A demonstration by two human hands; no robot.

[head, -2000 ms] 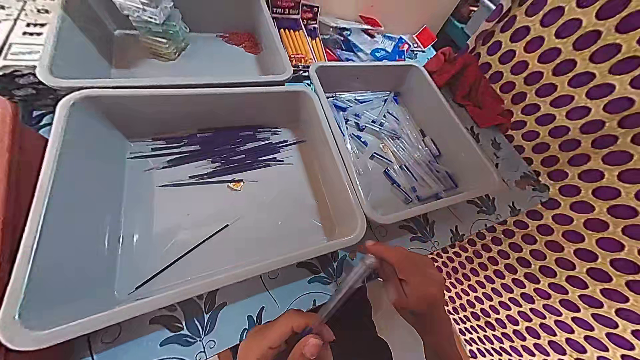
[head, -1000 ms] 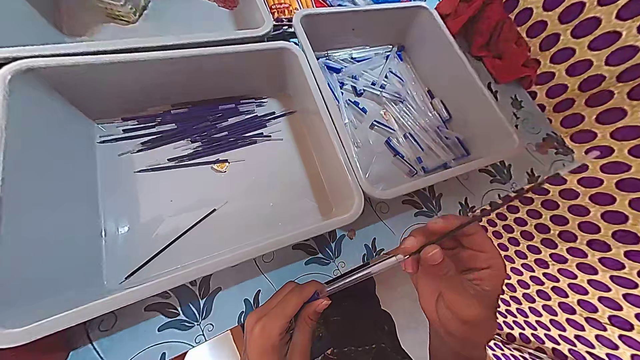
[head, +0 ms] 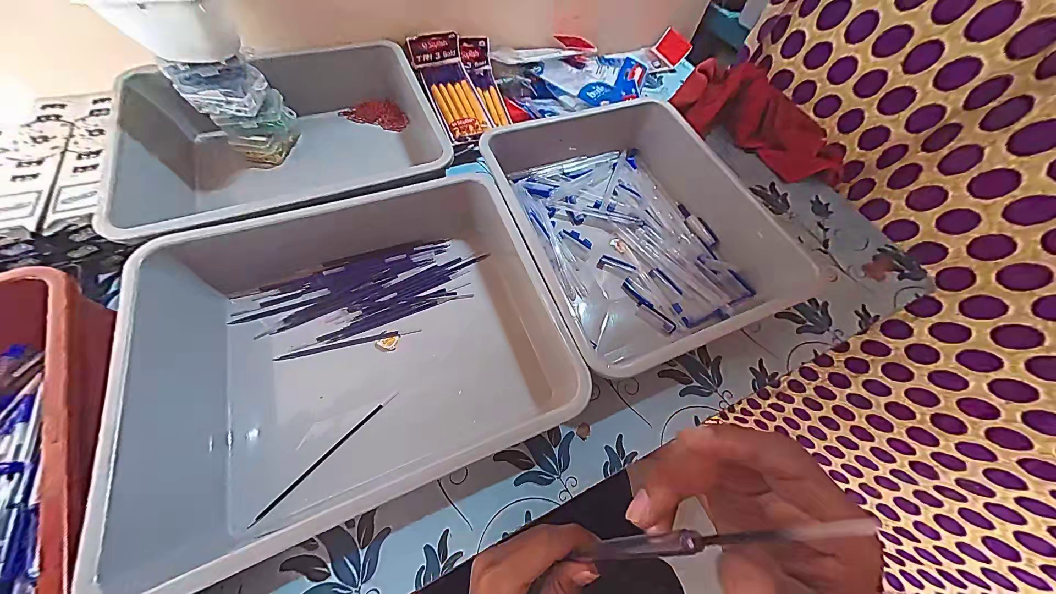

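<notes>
Low in the view, my left hand [head: 536, 561] grips a clear pen barrel [head: 639, 545]. A dark ink refill [head: 751, 536] sticks out of the barrel's right end and crosses before the palm of my right hand [head: 775, 487]. That hand is blurred, its fingers curved and apart. A grey tray [head: 540, 330] holds a pile of dark refills [head: 363, 285], a small gold-coloured piece [head: 386, 341] and one separate refill [head: 326, 458]. In the grey tray to its right [head: 709, 346] lie clear pen barrels [head: 660, 239] with blue parts.
Another grey tray [head: 280, 198] holds small red pieces [head: 377, 115] and stacked clear and greenish items [head: 256, 124]. An orange-red bin [head: 58, 429] with blue pens stands at left. Packaged yellow pens [head: 458, 99], plastic packets [head: 586, 82] and red cloth [head: 759, 115] lie behind.
One second ago my right fingers pinched at the barrel's right end; now they are apart and away from it. Two seconds ago they were at a barrel with no refill seen sticking out.
</notes>
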